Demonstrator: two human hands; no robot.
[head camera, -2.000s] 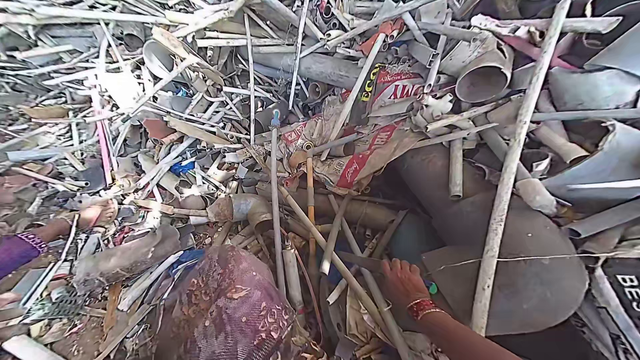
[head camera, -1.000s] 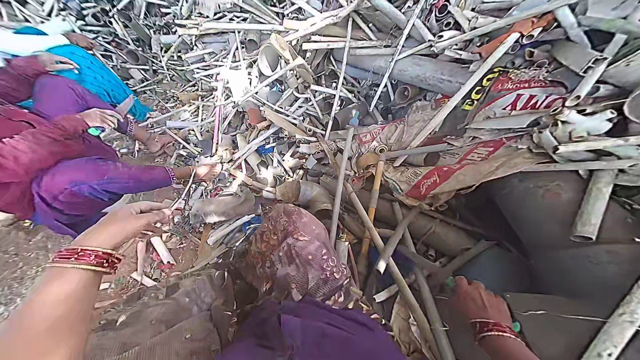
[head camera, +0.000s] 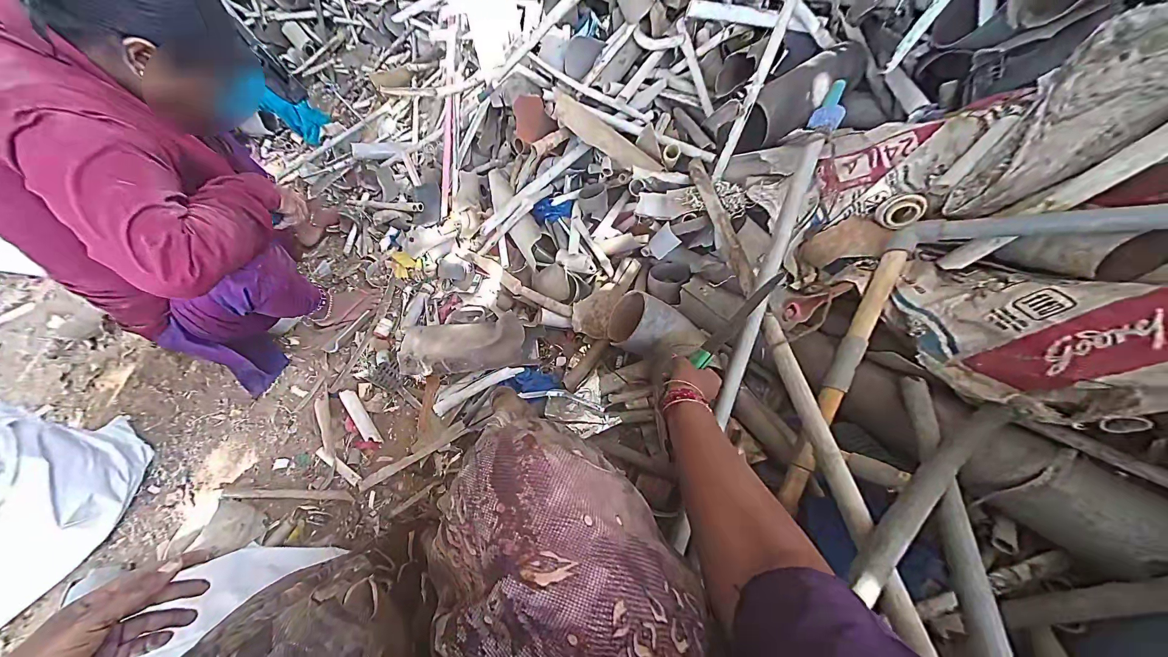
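Observation:
My right hand (head camera: 689, 379) reaches forward over the scrap pile and is closed on the green handle (head camera: 700, 359) of a knife-like tool, whose dark blade (head camera: 741, 317) points up and right across a long grey pipe (head camera: 762, 292). A short, wide grey pipe piece (head camera: 650, 321) lies just beyond that hand. At the lower left, my left hand (head camera: 137, 611) has its fingers spread and holds nothing, beside a white sheet (head camera: 246, 584). Patterned purple-brown cloth (head camera: 557, 538) covers my knee between the hands.
A person in a magenta top (head camera: 119, 173) crouches at the left. Broken pipes and scraps spread ahead. Long poles, a yellow-brown pole (head camera: 862, 315) among them, cross at the right near printed sacks (head camera: 1049, 319). Another white sheet (head camera: 64, 493) lies on the ground at left.
The view has swung left. My right hand has moved from beside the large grey piece to the middle of the pile with the tool. My left hand has dropped lower and opened out.

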